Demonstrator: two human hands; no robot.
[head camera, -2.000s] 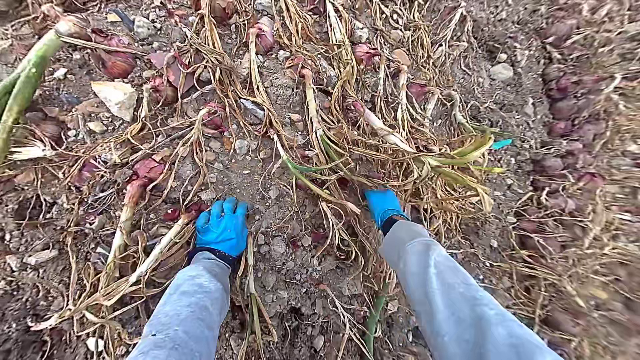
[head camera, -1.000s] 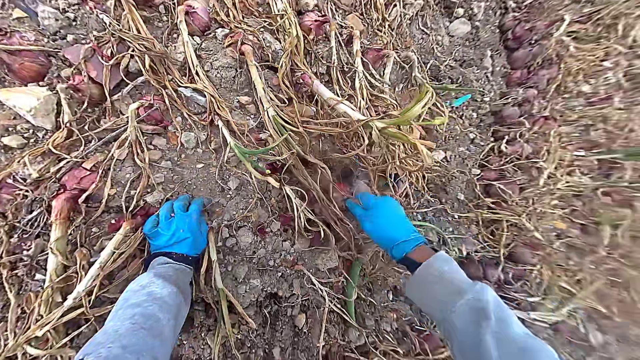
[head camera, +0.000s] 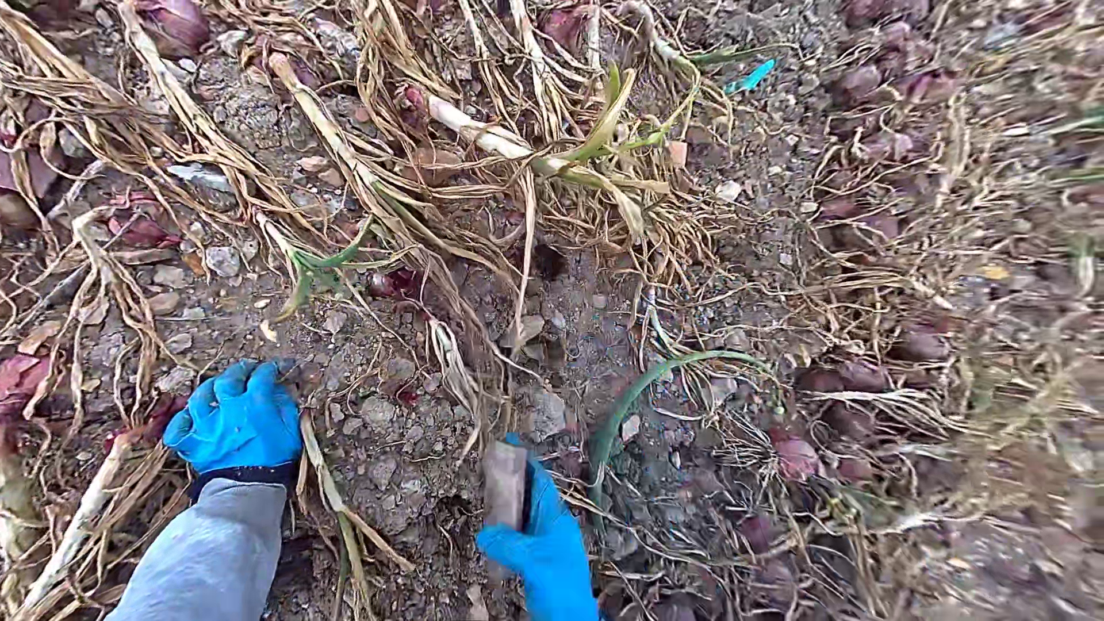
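Observation:
My left hand, in a blue glove, lies back up on the soil with its fingers bent down beside a red onion; what is under the palm is hidden. Lower centre, my right hand, gloved alike, grips a flat, grey-brown, dirt-covered tool, whose kind I cannot tell. Just above the tool hang dry onion leaves. A dark red onion sits half covered between the hands, higher up. To the right of my right hand a green onion leaf curves over the soil.
Onions with long dry tops lie across the upper part, one with a thick pale stem. Stones such as a grey one dot the soil. A turquoise scrap lies upper right. Down the right side runs a row of red onions.
My right hand has drawn back from the tangled dry leaves toward the bottom of the view, and the tool now shows in it. My left hand stays low on the soil. The view has shifted right.

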